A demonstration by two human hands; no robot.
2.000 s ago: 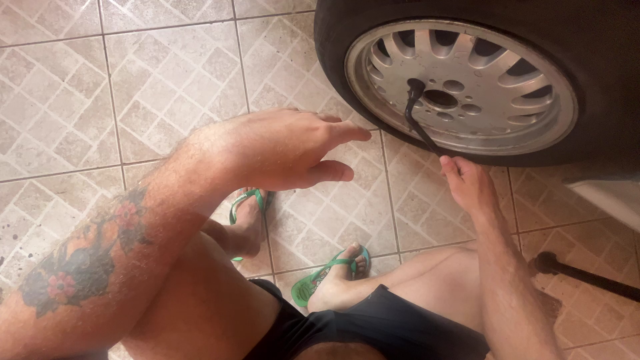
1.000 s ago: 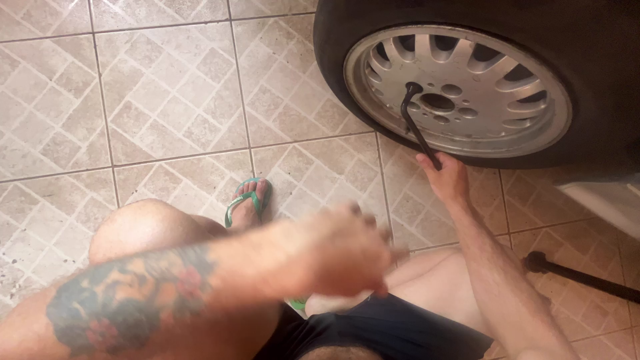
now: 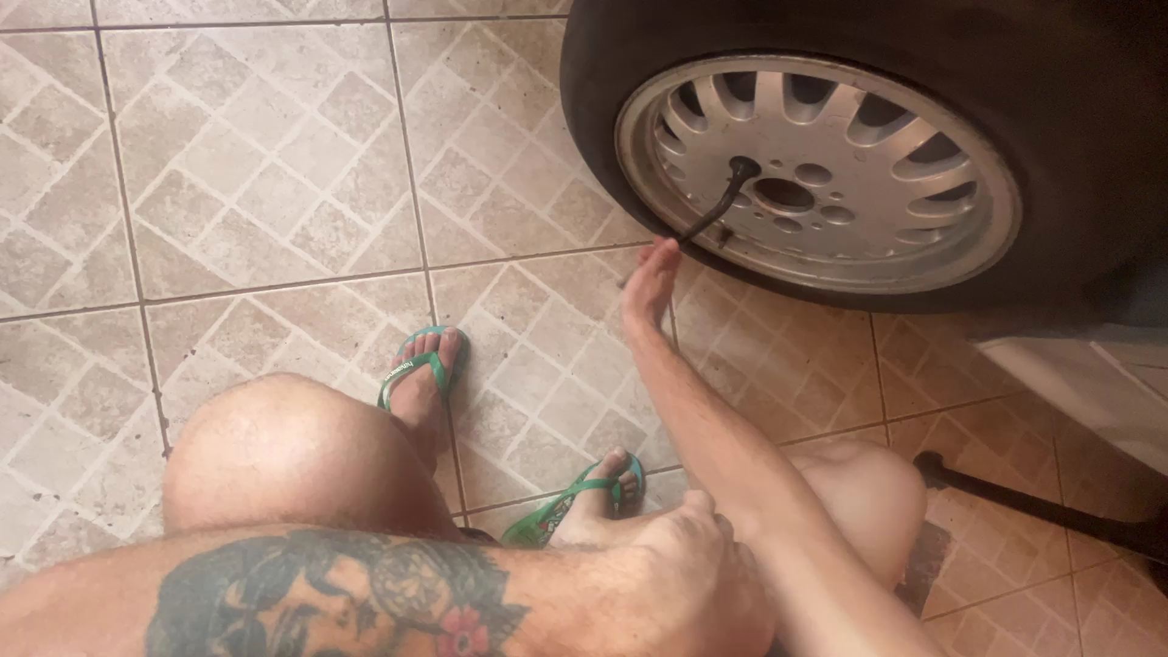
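A black L-shaped lug wrench (image 3: 714, 216) has its head at a bolt hole of the silver alloy wheel (image 3: 876, 214), left of the centre hole. Its handle slants down and left past the rim. My right hand (image 3: 651, 281) holds the handle near its far end, just outside the black tyre (image 3: 598, 137). My left hand (image 3: 698, 561), on the tattooed arm, lies low in the view with its fingers curled, over or against my right forearm. Whether it grips anything there is hidden. Several round holes surround the wheel's centre.
A black bar (image 3: 1022, 502) reaches in from the right edge, low beside the car's light body panel (image 3: 1077, 383). My feet in green flip-flops (image 3: 436, 370) stand on the tiled floor (image 3: 274, 155), left of and below the wheel. My bent knees flank the arms.
The wrench handle's end and my right hand have swung left around the bolt. My left hand has come down and right, from above the floor to beside my right forearm.
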